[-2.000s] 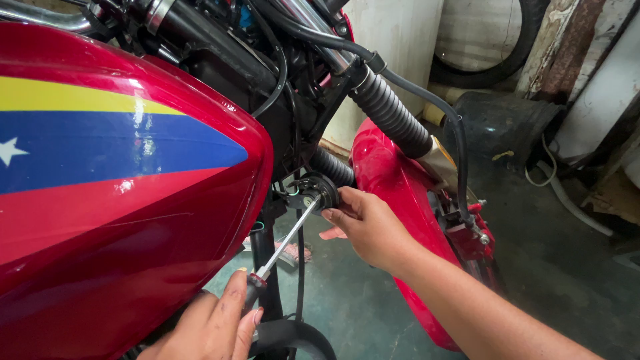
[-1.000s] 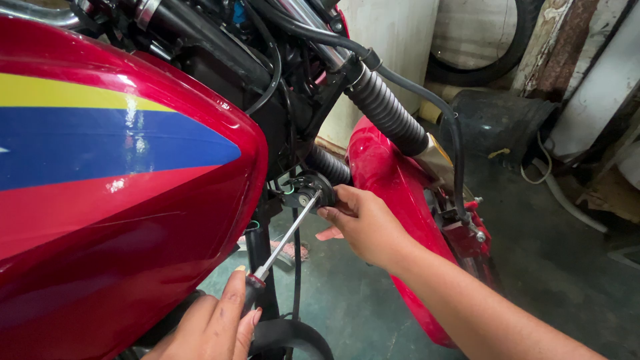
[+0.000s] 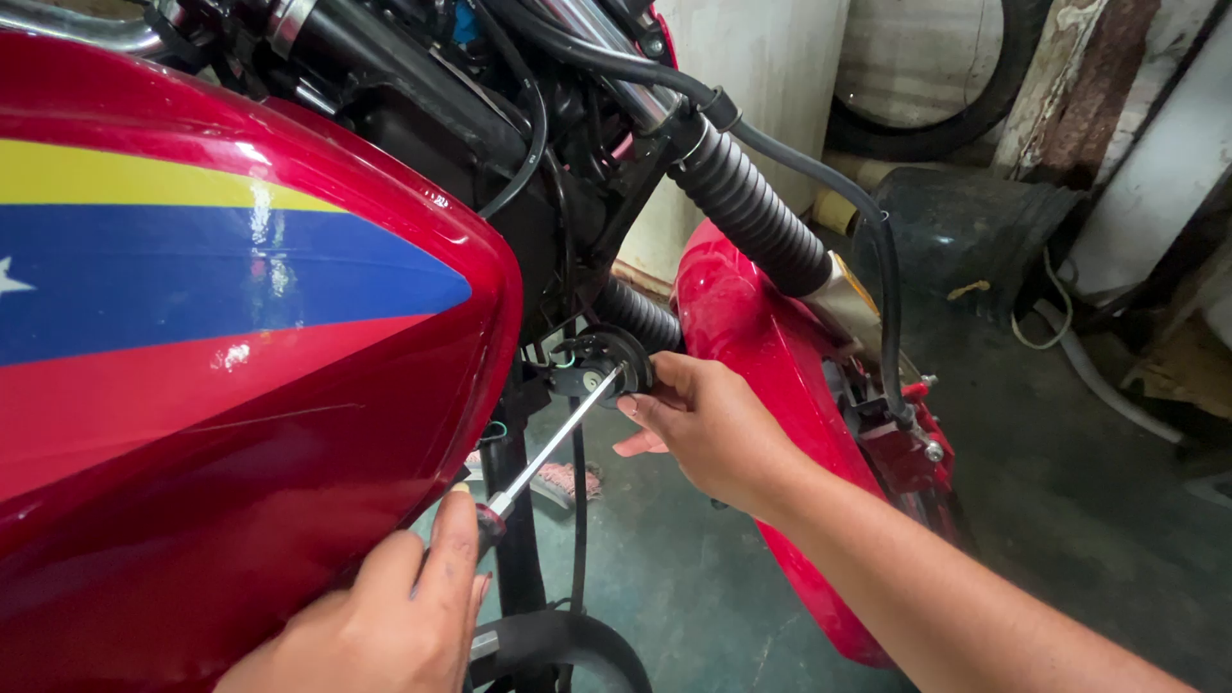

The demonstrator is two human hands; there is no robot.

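A round black motorcycle horn (image 3: 613,362) sits on a bracket below the frame's steering head, behind the red fuel tank (image 3: 385,414). Its rim is pinched between the thumb and fingers of my right hand (image 3: 717,428). My left hand (image 3: 404,587) is closed around the handle of a screwdriver (image 3: 553,445), whose steel shaft slants up to the back of the horn. The tip meets the horn near a small screw; exactly how it is seated cannot be told. Thin green wires (image 3: 565,361) show beside the bracket. Most of the handle is hidden in my left hand.
The red front fender (image 3: 741,308) and ribbed fork boot (image 3: 756,207) stand just beyond my right hand. A black cable (image 3: 871,217) loops down past the fork. A curved black tube (image 3: 577,640) lies below. A black container (image 3: 953,236) and a tire (image 3: 905,140) are farther back.
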